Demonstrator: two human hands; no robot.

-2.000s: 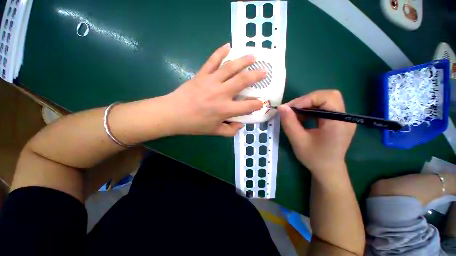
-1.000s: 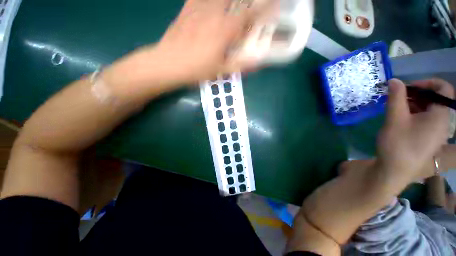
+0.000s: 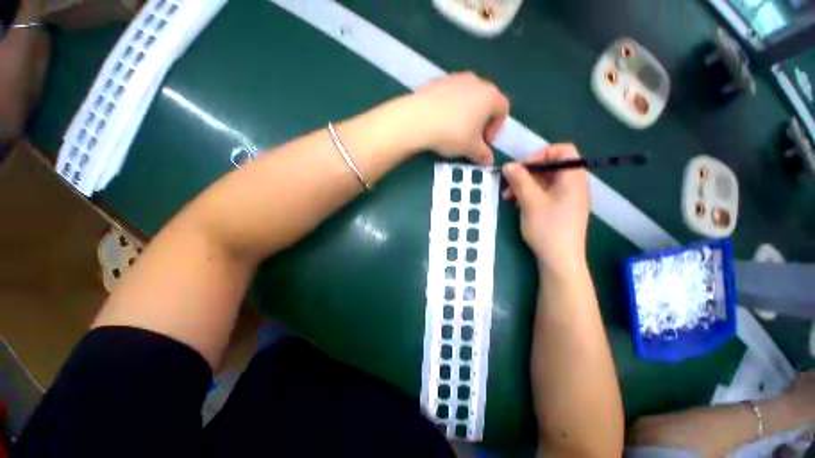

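A white die-cut strip (image 3: 461, 295) with two rows of dark rounded squares lies lengthwise on the dark green tabletop. My left hand (image 3: 465, 116) is at the strip's far end, fingers bent down; its fingertips are mostly hidden, so I cannot tell if it holds anything. My right hand (image 3: 547, 192) is just right of that end and grips black tweezers (image 3: 590, 163), whose tip points left toward my left fingertips. A blue bin (image 3: 682, 300) full of small white rings stands to the right.
Cream housings (image 3: 630, 82) lie beyond a pale band (image 3: 375, 49). Fanned white strips (image 3: 134, 85) lie at the left. A cardboard box (image 3: 54, 259) with a housing is at the lower left. A single ring (image 3: 241, 157) lies near my left forearm. Another person's arm (image 3: 715, 429) is at the lower right.
The blurred cream housing has left my left hand's area. My left hand is now at the strip's far end. My right hand moved from the blue bin to beside it with the tweezers. The view has shifted.
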